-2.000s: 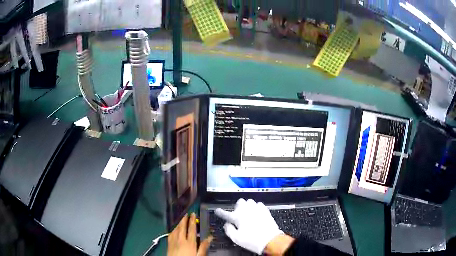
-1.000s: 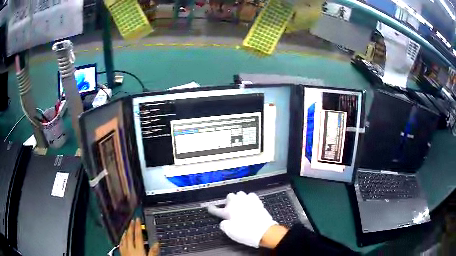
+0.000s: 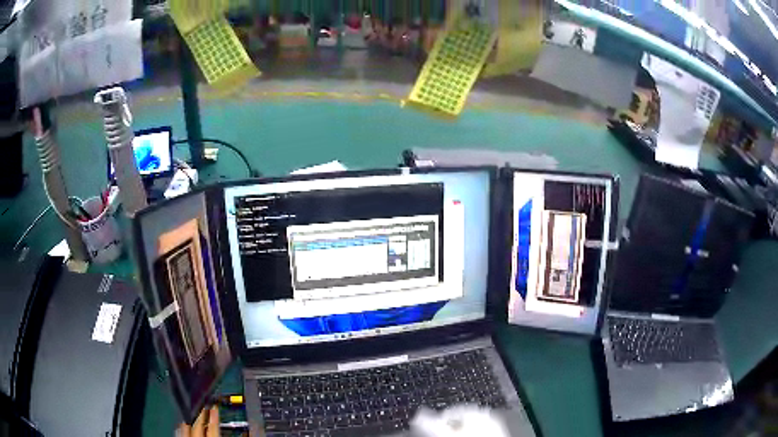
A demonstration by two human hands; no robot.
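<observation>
The triple-screen laptop (image 3: 358, 324) stands open in front of me, with a narrow screen on each side. Its centre screen shows a black command window and an on-screen keyboard with a blue row. My gloved right hand (image 3: 461, 422) is a white blur over the lower right of the keyboard (image 3: 375, 393), cut off by the bottom edge; its fingers cannot be made out. My bare left hand (image 3: 200, 425) is at the base's left edge, mostly cut off and partly behind the left side screen. A yellow-and-black plug (image 3: 229, 399) is beside it.
A second laptop (image 3: 665, 354) stands open at the right, side screens folded. Closed laptops (image 3: 81, 367) lie at the left. A pen cup (image 3: 101, 235), ribbed conduits (image 3: 125, 166) and a small screen (image 3: 153, 154) are behind them. Yellow perforated cards (image 3: 450, 72) hang overhead.
The view has swung right, then tilted slightly. My right hand has moved down from the upper keys to the bottom edge. More blue shows on the on-screen keyboard.
</observation>
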